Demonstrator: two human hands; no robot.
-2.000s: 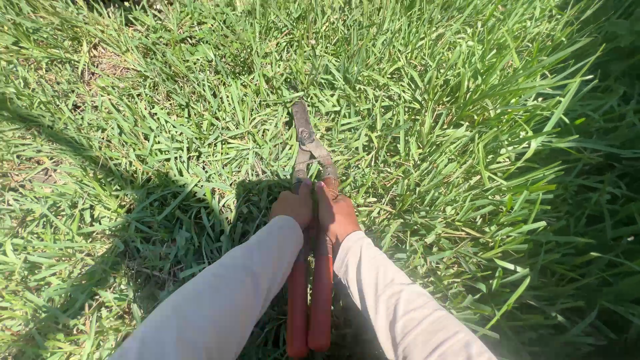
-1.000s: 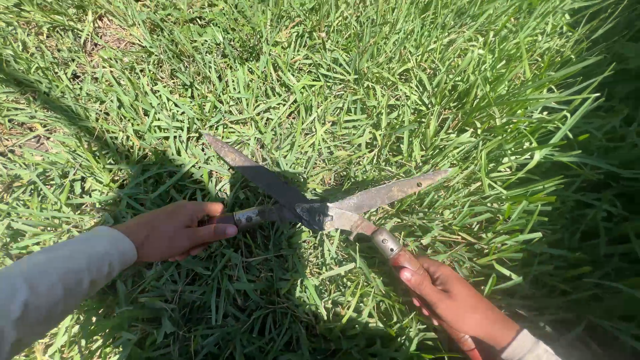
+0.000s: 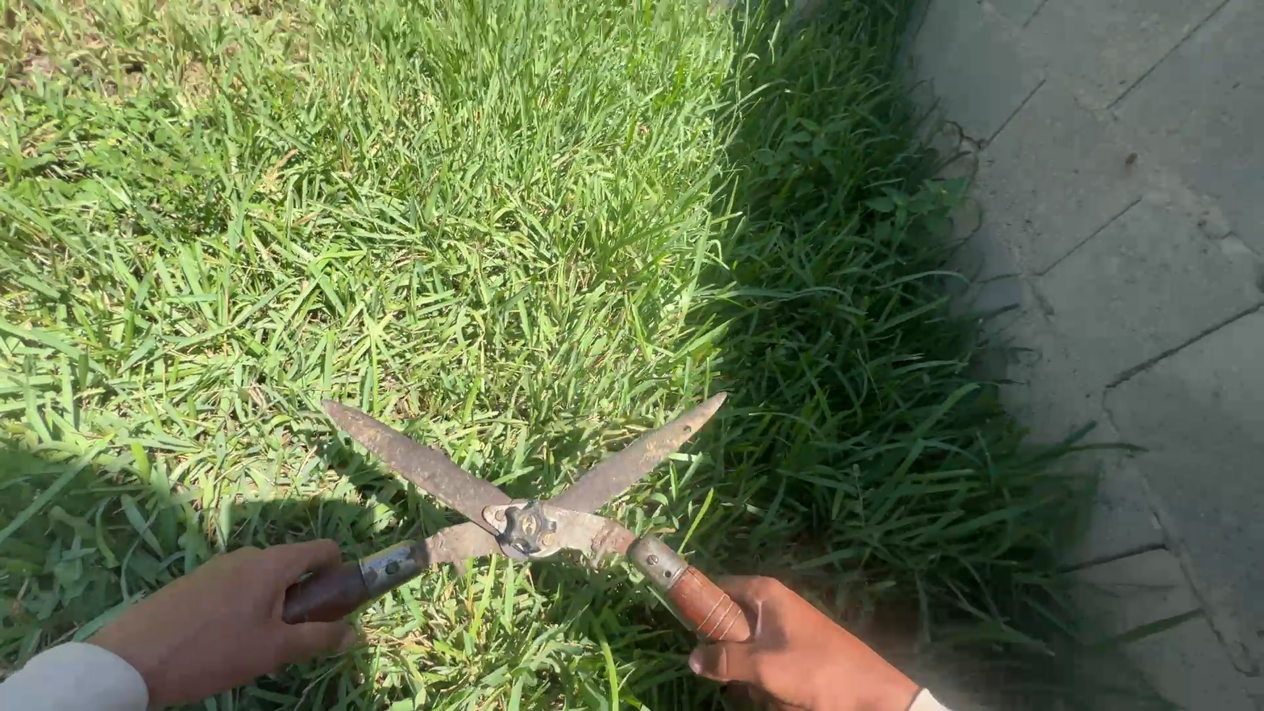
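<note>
A pair of hedge shears (image 3: 533, 528) with rusty steel blades and wooden handles lies across my view at the lower middle, its blades spread wide in a V over the grass (image 3: 474, 257). My left hand (image 3: 232, 617) grips the dark end of the left handle. Around the reddish-brown right handle, my right hand (image 3: 790, 642) is closed. A dark knob sits at the pivot between the blades. Both blade tips point away from me, just above or among the grass; the exact height cannot be told.
Taller grass in shade (image 3: 849, 346) runs along the right side of the lawn. Beyond it lies a grey stone paving (image 3: 1116, 296) with dark joints. Shadow covers the grass at the lower left.
Two seconds ago the shears were closed with my hands together; my hands have since moved apart and the blades have spread. The view has shifted right, bringing the paving in.
</note>
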